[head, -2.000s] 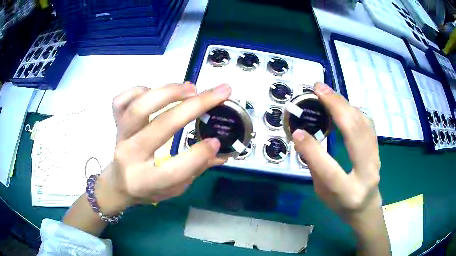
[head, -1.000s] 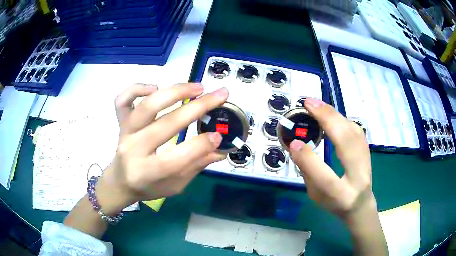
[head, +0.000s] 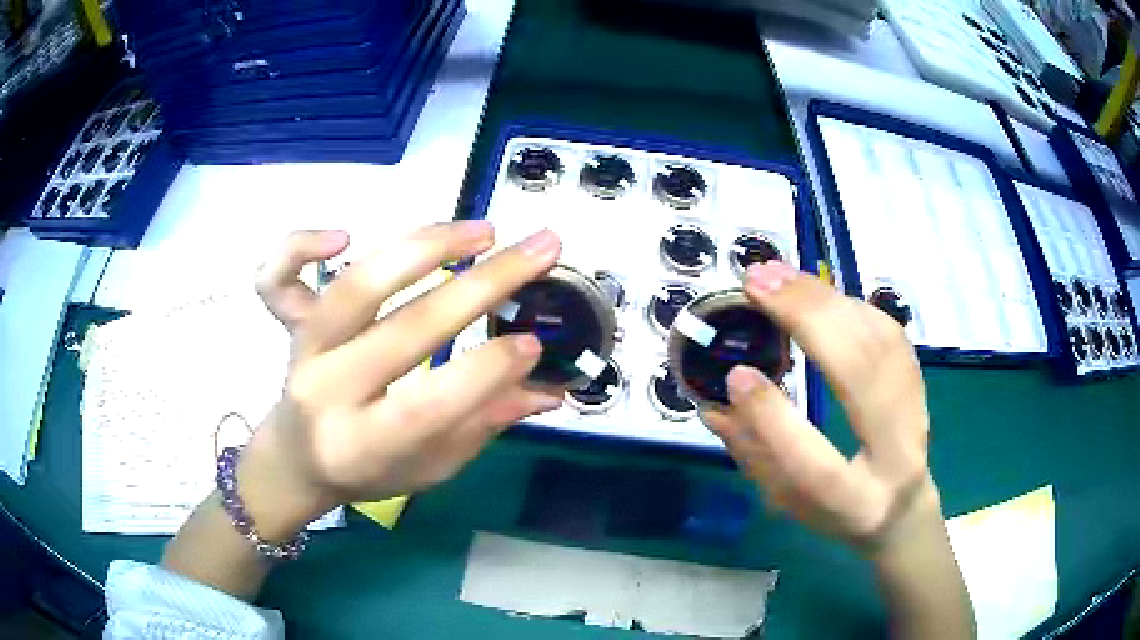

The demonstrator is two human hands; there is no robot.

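My left hand holds a round smartwatch head by its rim between fingers and thumb. My right hand holds a second watch head the same way, slightly tilted. Both have dark faces with faint small text, metal rims and white film tabs. Both are held above the watch tray, which has a dark blue frame and white compartments. Several watch heads sit in the tray; the hands and held watches hide part of its lower rows.
Dark pad squares and a notched grey-beige strip lie nearest me. Gridded sheets are at left, stacked blue trays at upper left. A second tray with one watch is at right, above a yellow-and-white note sheet.
The red blocks on both held watch faces have given way to faint text. The right-hand watch has moved slightly left and down. The watch in the second tray is more exposed.
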